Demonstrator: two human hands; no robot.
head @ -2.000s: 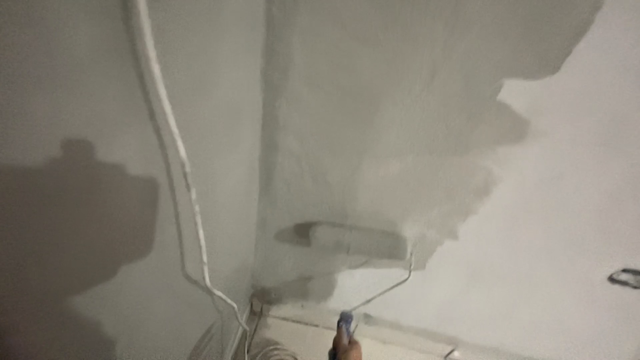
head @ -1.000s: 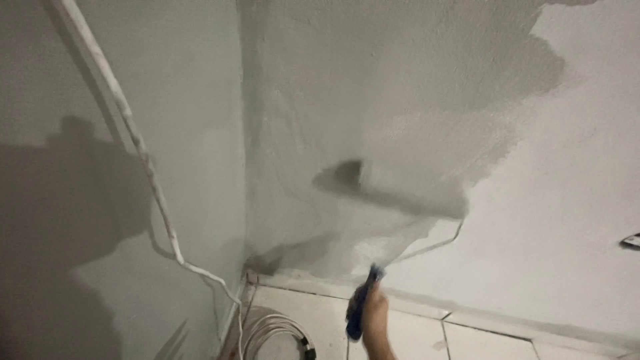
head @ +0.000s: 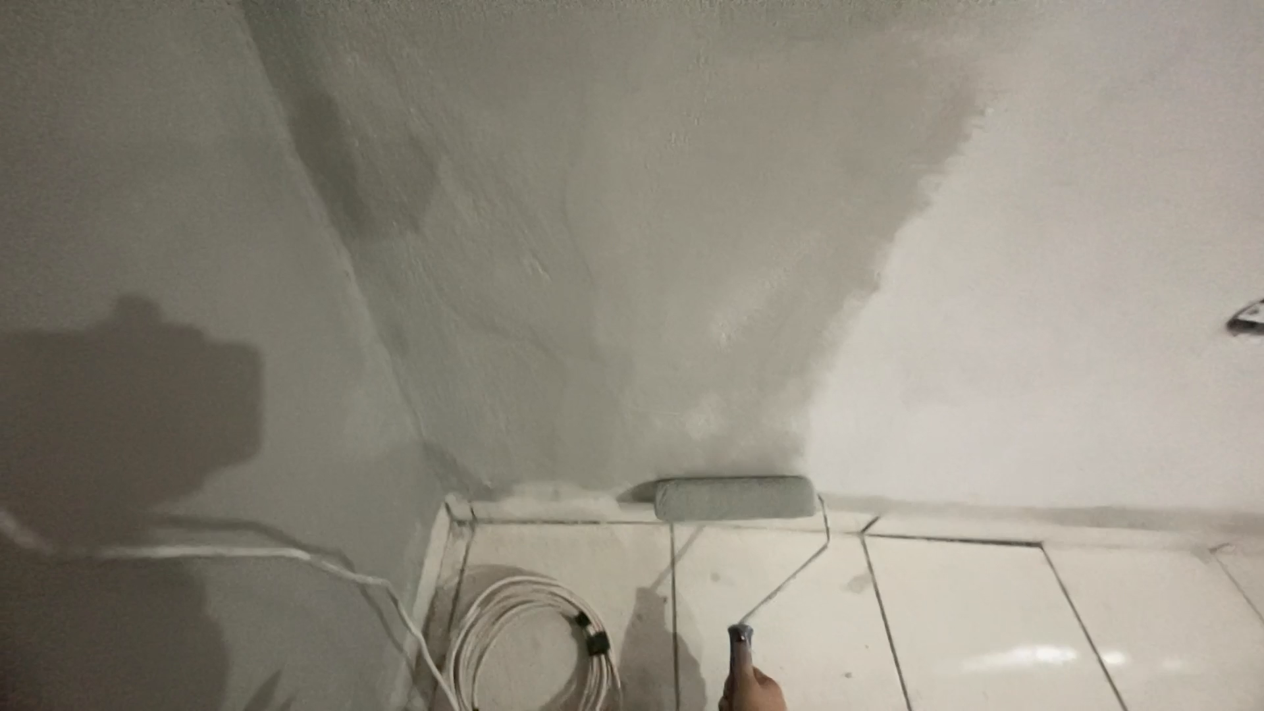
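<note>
At the bottom edge of the head view, my right hand [head: 754, 688] grips the dark handle [head: 741, 642] of a paint roller. From it a bent wire frame runs up to the grey roller sleeve [head: 736, 498], which lies level at the foot of the wall, by the skirting. Above the sleeve the wall carries grey paint [head: 691, 247], with a ragged edge against the white wall part [head: 1047, 326] on the right. My left hand is not in view.
A coil of white cable [head: 533, 592] with black ties lies on the light floor tiles [head: 790, 583] near the corner. Its loose length [head: 227, 552] runs across the left grey wall [head: 326, 425]. A small dark-and-light object [head: 1248, 318] shows at the right edge.
The roller has come down the wall to its foot, and more of the lower wall beside the corner is grey. The view has shifted, showing more floor.
</note>
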